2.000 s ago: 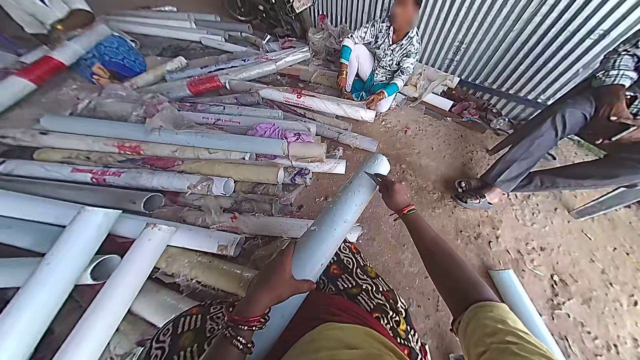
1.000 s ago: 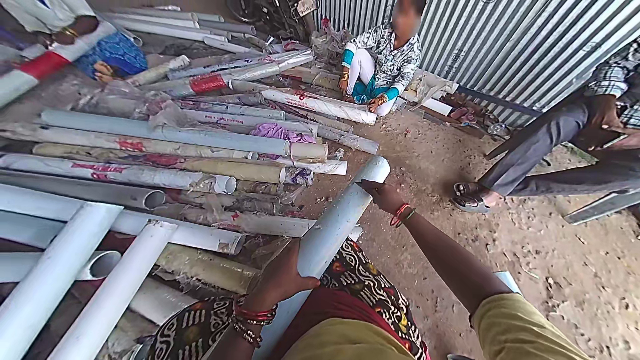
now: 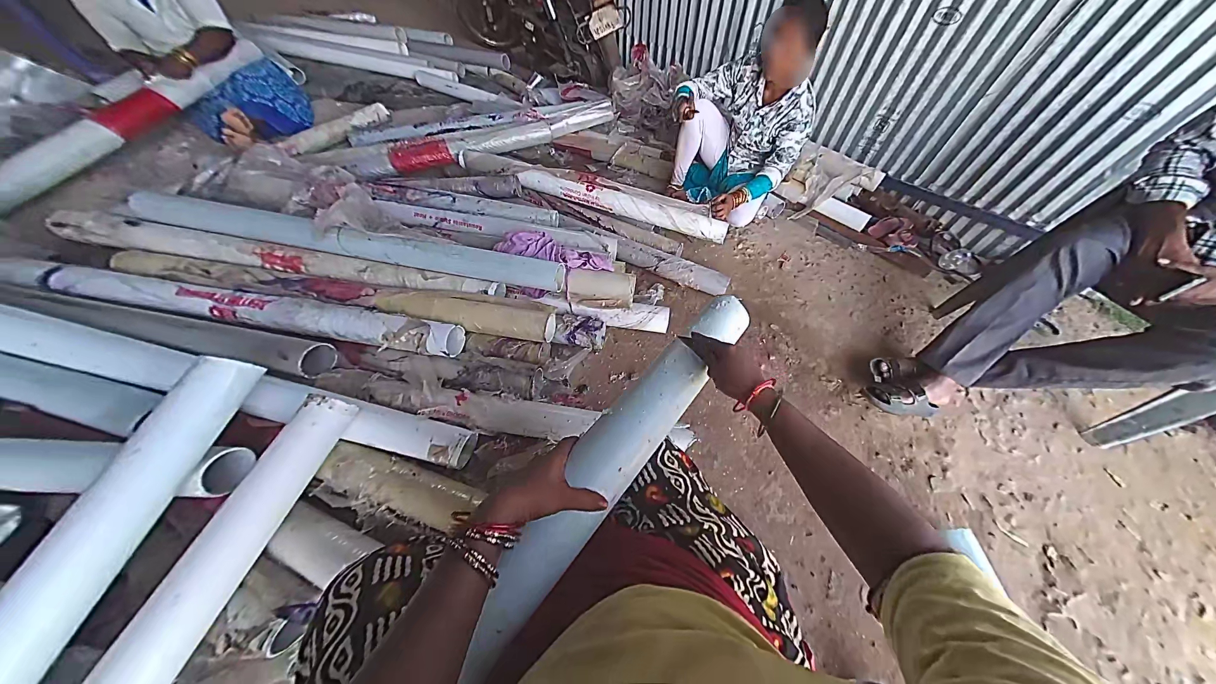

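A pale blue-grey tube point(image 3: 617, 446) slants up from my lap toward the upper right. My left hand point(image 3: 546, 484) is wrapped around its middle, thumb across the top. Close to the far end of the tube is my right hand point(image 3: 727, 366), fingers curled on something dark and thin that lies across the tube's surface; whether it is a blade or another tool I cannot tell. Beyond that hand the rounded, whitish tip of the tube shows. Bangles circle both my wrists.
Many tubes, some wrapped in printed plastic film point(image 3: 256, 313), lie piled at the left. A person point(image 3: 746, 123) sits on the ground by the corrugated metal wall point(image 3: 931, 104). Another person's legs point(image 3: 1054, 304) are at the right. At the upper left, a person holds a red-banded tube point(image 3: 133, 114).
My right hand has stayed near the tube's far end, shifting a little along it. My left hand keeps its hold on the tube.
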